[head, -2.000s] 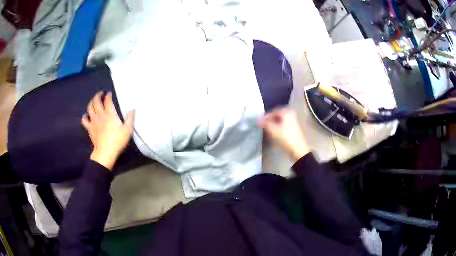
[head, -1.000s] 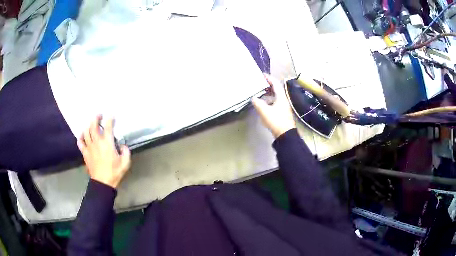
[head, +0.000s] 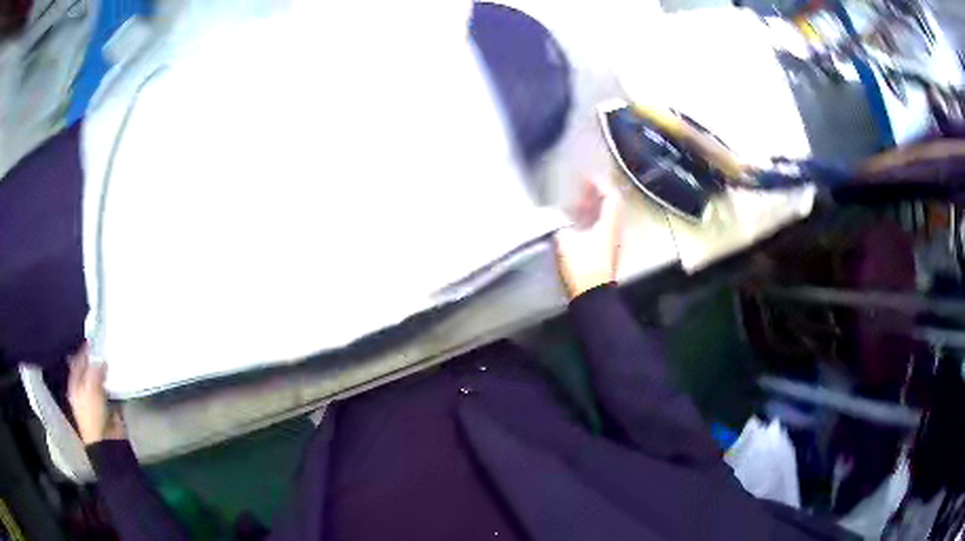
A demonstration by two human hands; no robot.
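A white garment [head: 296, 201] lies spread flat over the dark padded pressing form [head: 40, 248], which shows at the left and, as a rounded purple end, at the upper right of the cloth. My left hand [head: 93, 399] is at the garment's lower left corner, fingers on its edge. My right hand [head: 593, 238] is blurred at the lower right corner and holds the cloth's edge there. The steam iron [head: 661, 159] rests to the right of my right hand, untouched, with its tan handle on top.
The off-white table cover [head: 317, 393] shows along the front edge. The iron's hose [head: 825, 174] runs off right. A blue strip [head: 97, 63] and crumpled cloth lie at the upper left. A cluttered bench is at the upper right. White material [head: 767, 460] lies low at the right.
The garment has gone from bunched to spread flat, and its front edge now reaches nearer my body. My left hand has moved left and down to its corner. The iron stays on its rest.
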